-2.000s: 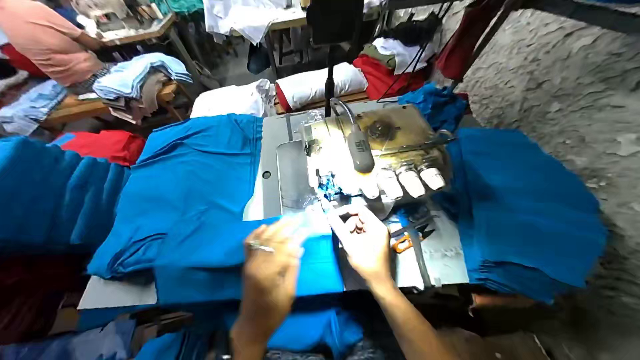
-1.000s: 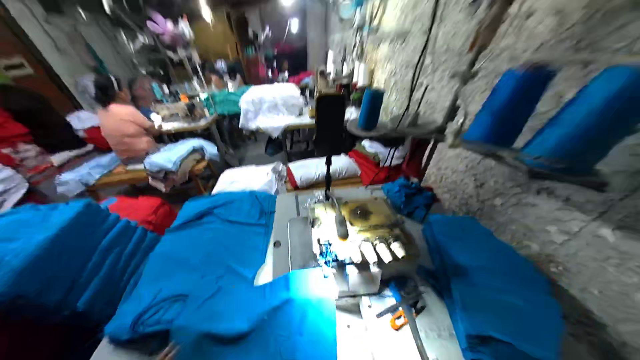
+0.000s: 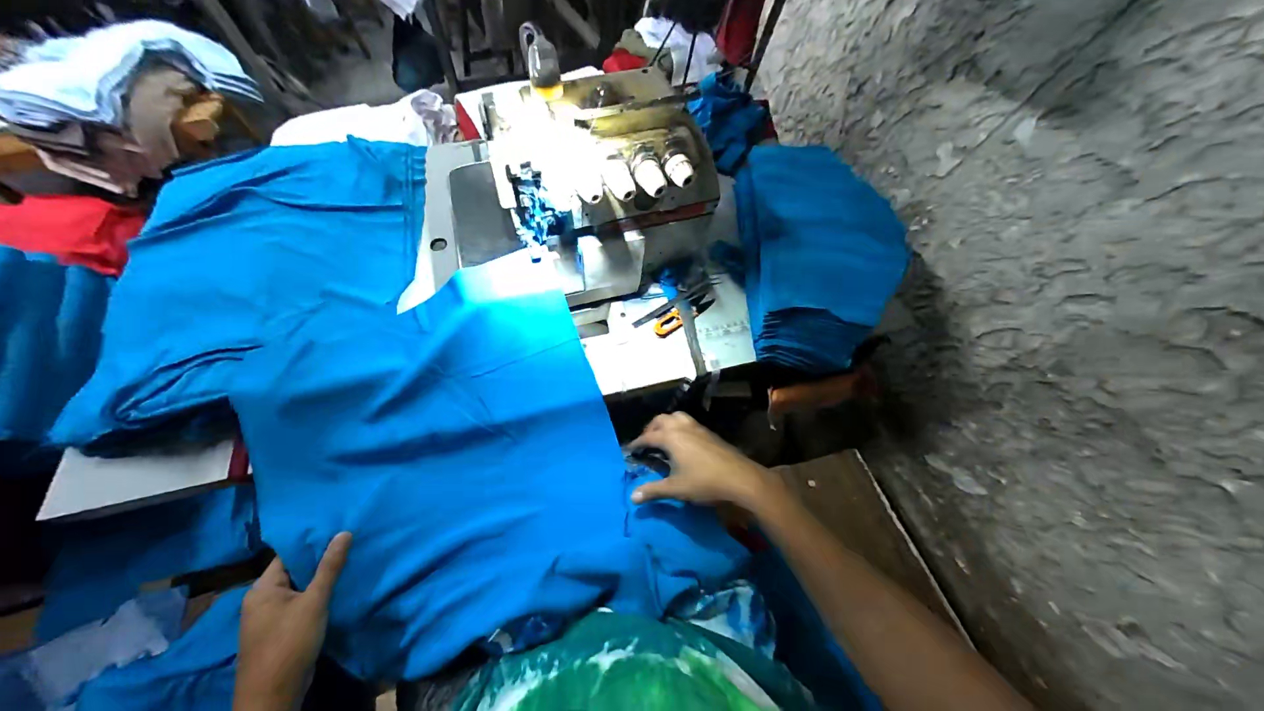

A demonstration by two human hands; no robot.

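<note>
A large blue fabric piece (image 3: 434,425) spreads from the plate of an overlock sewing machine (image 3: 612,148) down over the lap. My left hand (image 3: 291,607) lies at its lower left edge, thumb on top and fingers partly hidden; whether it pinches the cloth is not clear. My right hand (image 3: 696,459) is at the cloth's right side below the table edge, thumb and fingers curved around a small dark thing too unclear to name. Orange-handled thread snips (image 3: 671,321) rest on the table right of the machine.
Folded blue cloth (image 3: 267,247) covers the table's left side. A stack of blue pieces (image 3: 820,247) stands at the right, near a rough grey wall (image 3: 1066,276). Red cloth (image 3: 69,232) and folded light garments (image 3: 118,79) are at the far left. A brown board (image 3: 869,533) is at lower right.
Two seconds ago both hands were by the machine's needle area; now they are lower and farther apart. The blue piece now hangs over the lap. The view has swung up and back down.
</note>
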